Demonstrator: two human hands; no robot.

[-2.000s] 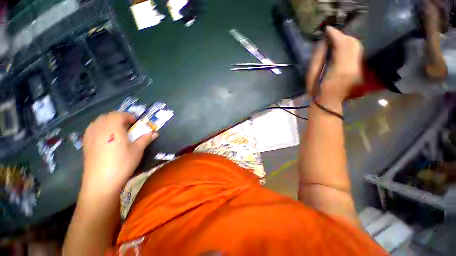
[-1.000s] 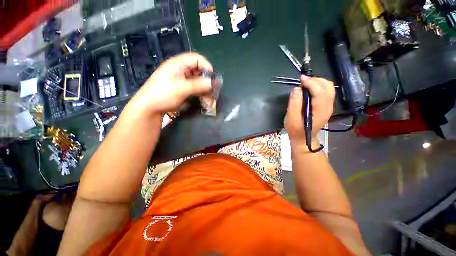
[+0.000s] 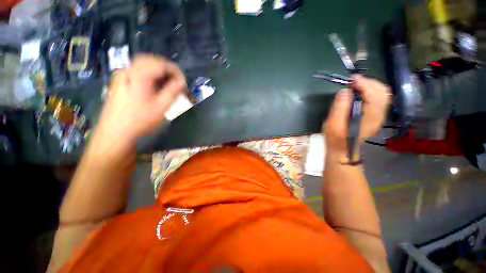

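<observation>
My right hand (image 3: 362, 114) grips the black soldering iron (image 3: 355, 120) like a pen, its shaft pointing up and away. My left hand (image 3: 141, 96) is blurred, with its fingers curled. Just right of its fingertips lie a flat white display panel (image 3: 179, 107) and a blue-and-white circuit board (image 3: 203, 90), near the mat's front edge. Blur hides whether the fingers hold anything. Tweezers (image 3: 331, 79) and a flat silver tool (image 3: 341, 50) lie beyond my right hand.
A dark parts tray (image 3: 176, 45) with phone parts spans the upper left. A yellowish frame (image 3: 79, 53) and a tangled gold-white flex pile (image 3: 65, 114) are at left. White parts (image 3: 249, 5) lie at the top. A yellowish-brown stand (image 3: 431, 32) is at far right.
My left hand has moved left and lowered from above the mat, uncovering the white panel and board. My right hand still grips the iron. The camera view has shifted.
</observation>
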